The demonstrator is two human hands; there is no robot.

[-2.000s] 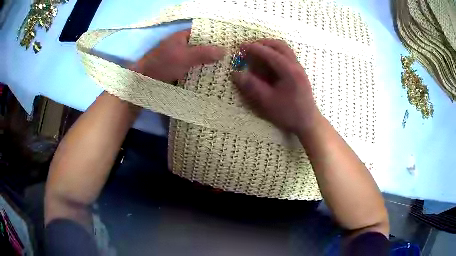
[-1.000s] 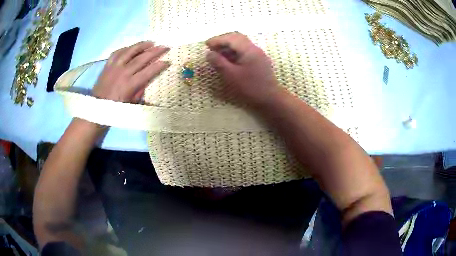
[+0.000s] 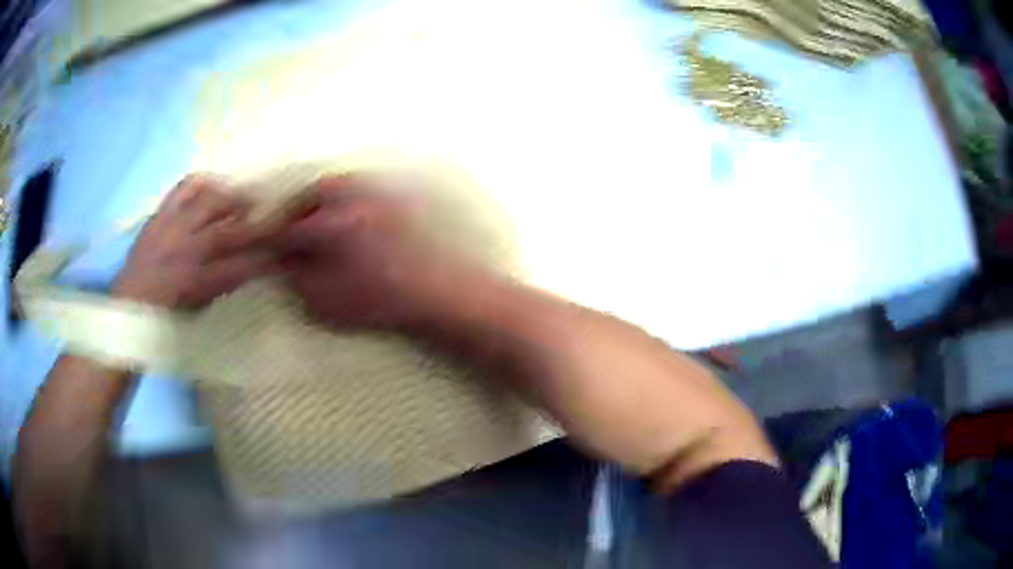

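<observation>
The woven tan bag panel [image 3: 355, 411] lies before me, blurred, its near part hanging over the table's near edge. My left hand [image 3: 189, 245] is at its left part with fingers curled, gripping it. My right hand [image 3: 361, 250] is close beside the left, also gripping; a raised fold of panel shows between the hands. The pale strap [image 3: 100, 325] loops out to the left beneath my left wrist. The blue-green-spotted gold ornament is not visible. Finger details are blurred.
A gold hardware heap [image 3: 733, 91] lies at the upper right, near the panel stack [image 3: 816, 25]. A black phone [image 3: 31, 222] is at the far left. Glare washes out the middle of the pale table sheeting [image 3: 855, 233]. Blue plastic [image 3: 889, 478] is below right.
The view has swung right. My hands have come together and bunched the panel between them. The ornament, visible before, no longer shows. The far part of the panel is lost in glare.
</observation>
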